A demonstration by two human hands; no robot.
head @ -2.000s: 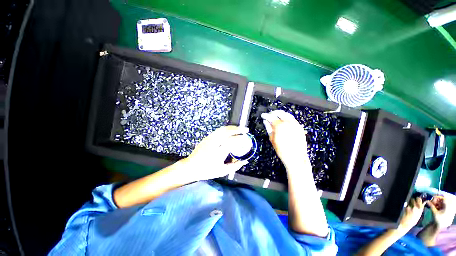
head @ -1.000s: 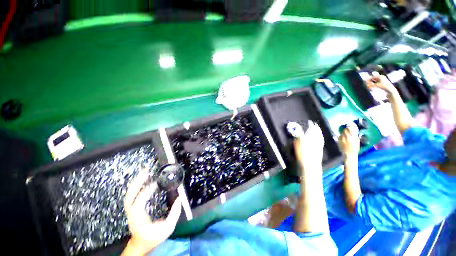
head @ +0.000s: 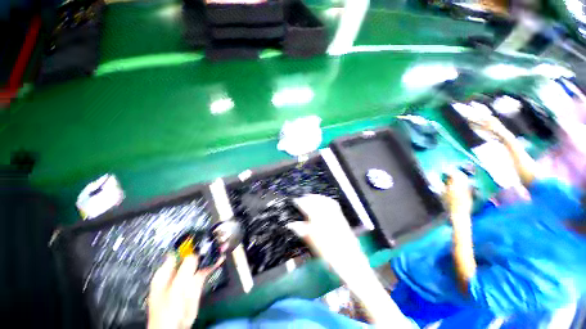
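Note:
The view is blurred. My left hand (head: 173, 289) is over the left tray (head: 76, 257) and holds a black round housing (head: 204, 250) with orange showing at its left side. A silvery round part (head: 226, 235) is at the divider, just right of the housing. My right hand (head: 321, 225) is over the middle tray of small dark pieces (head: 263, 241). Its thumb and fingers are apart, with nothing visible between them. Small silver pieces (head: 138, 250) fill the left tray.
The right tray (head: 405, 212) holds one pale disc (head: 380, 179). A white fan (head: 301, 135) and a white counter (head: 100, 196) stand behind the trays. A coworker in blue (head: 507, 250) sits at the right. Black bins (head: 247, 29) are at the far side.
My right hand has moved left from the right tray to the middle tray. The pale disc remains in the right tray. Orange now shows at the housing in my left hand.

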